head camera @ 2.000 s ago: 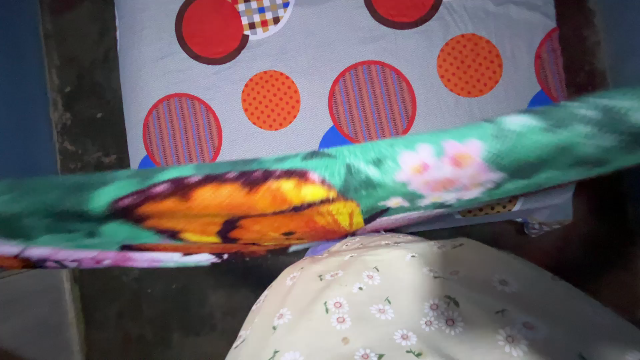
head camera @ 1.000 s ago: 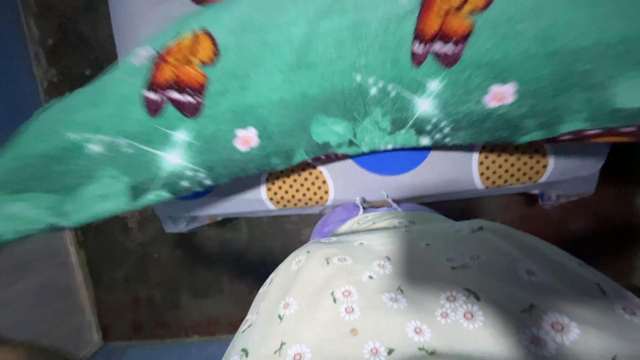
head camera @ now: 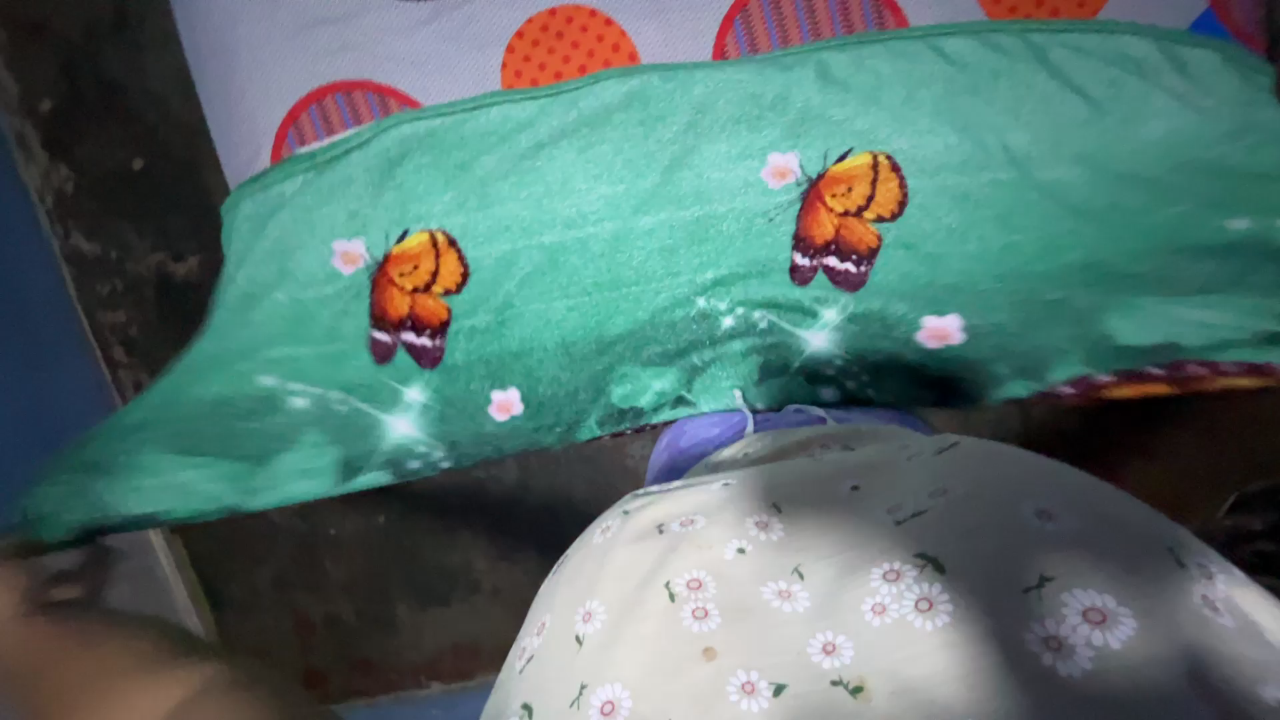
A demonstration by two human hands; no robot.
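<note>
A green cloth (head camera: 620, 250) printed with orange butterflies, pink flowers and white sparkles stretches across the view in a long folded band. At the lower left, my left hand (head camera: 60, 585) is blurred and partly cut off, at the cloth's lower left corner; its fingers cannot be made out clearly. The cloth runs out of the frame on the right, and my right hand is not in view. Under and beyond the green cloth lies a grey cloth (head camera: 450, 45) with orange, red and striped circles.
My cream flowered garment (head camera: 800, 600) fills the lower middle, with a purple fabric piece (head camera: 690, 445) and thin white ties at its upper edge. A dark worn floor (head camera: 380, 580) shows at the left and below. A blue surface (head camera: 45, 330) runs along the left edge.
The green cloth has gone from a narrow band to a broad one, and now lies lower over the grey cloth than one second ago. My left hand shows more plainly at the lower left.
</note>
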